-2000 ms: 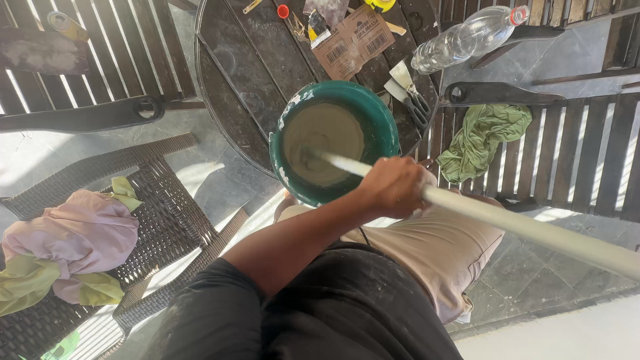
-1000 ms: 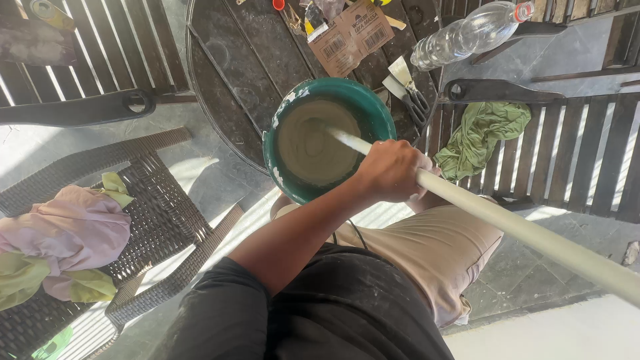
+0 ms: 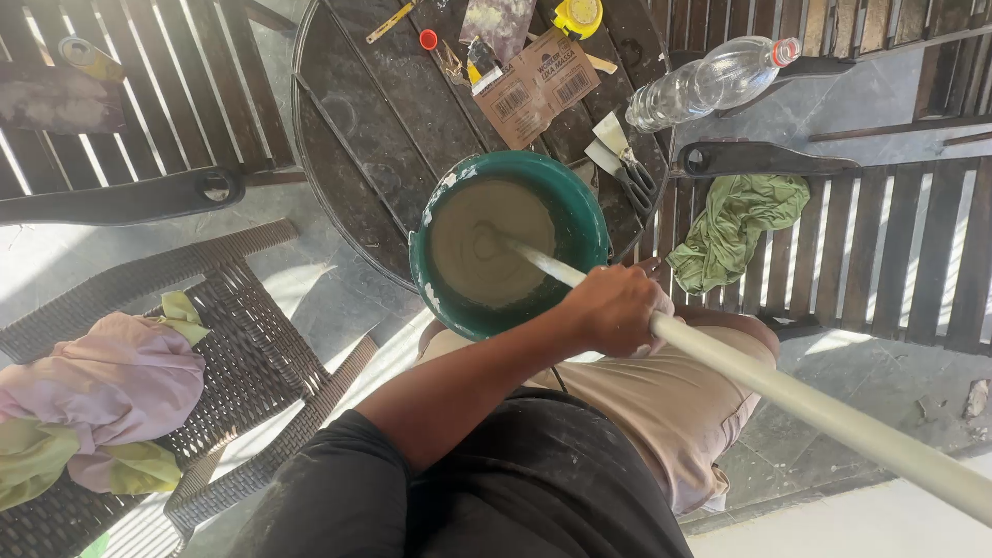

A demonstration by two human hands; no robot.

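My left hand (image 3: 622,311) is closed around a long pale pole (image 3: 767,377), which slants from the lower right into a green plastic bucket (image 3: 587,225). The pole's lower end dips into a grey-brown wet mix (image 3: 496,267) with swirl marks on its surface. Dried white residue clings to the bucket's left rim. The bucket is at the near edge of a round dark wooden table (image 3: 372,147). My right hand cannot be made out; some skin shows just beyond the left fist, partly hidden, and I cannot tell whether it is fingers or toes.
Putty knives (image 3: 624,159), a cardboard piece (image 3: 535,89), a yellow tape measure (image 3: 579,15) and a clear plastic bottle (image 3: 697,85) lie on the table. Slatted chairs flank it, one holding a green cloth (image 3: 736,232). A woven chair (image 3: 256,333) with pink cloth (image 3: 116,380) is at left.
My left hand and the pole have shifted slightly, and the pole's dipped end has changed place within the mix. The hand stays closed on the pole.
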